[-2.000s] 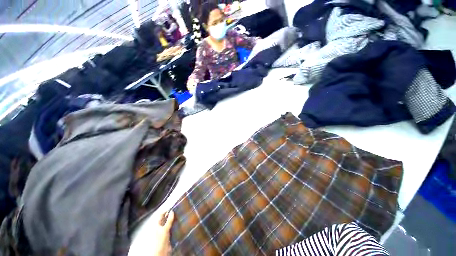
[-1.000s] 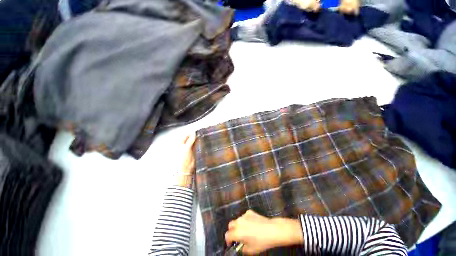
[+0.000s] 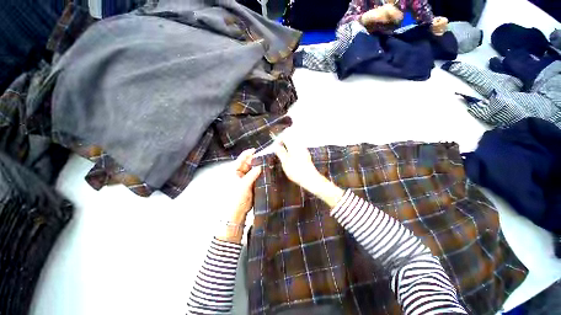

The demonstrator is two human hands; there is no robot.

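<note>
A brown and orange plaid skirt (image 3: 369, 209) lies plaid side up on the white table (image 3: 135, 246). My left hand (image 3: 247, 166) pinches its upper left corner. My right hand (image 3: 294, 159) is beside it at the same corner, just above the cloth. A small pale, pointed thing, perhaps the tips of the thread snips (image 3: 274, 136), shows at my right fingertips; the rest is hidden in the hand.
A heap of grey and plaid skirts (image 3: 147, 92) lies at the upper left, dark garments (image 3: 31, 246) at the left edge. Navy garments (image 3: 523, 166) lie at the right. Across the table a person's hands (image 3: 382, 15) are at a navy garment (image 3: 393, 55).
My right hand has moved from the skirt's lower left up to the upper left corner beside my left hand. The view first swung down from the person across the table.
</note>
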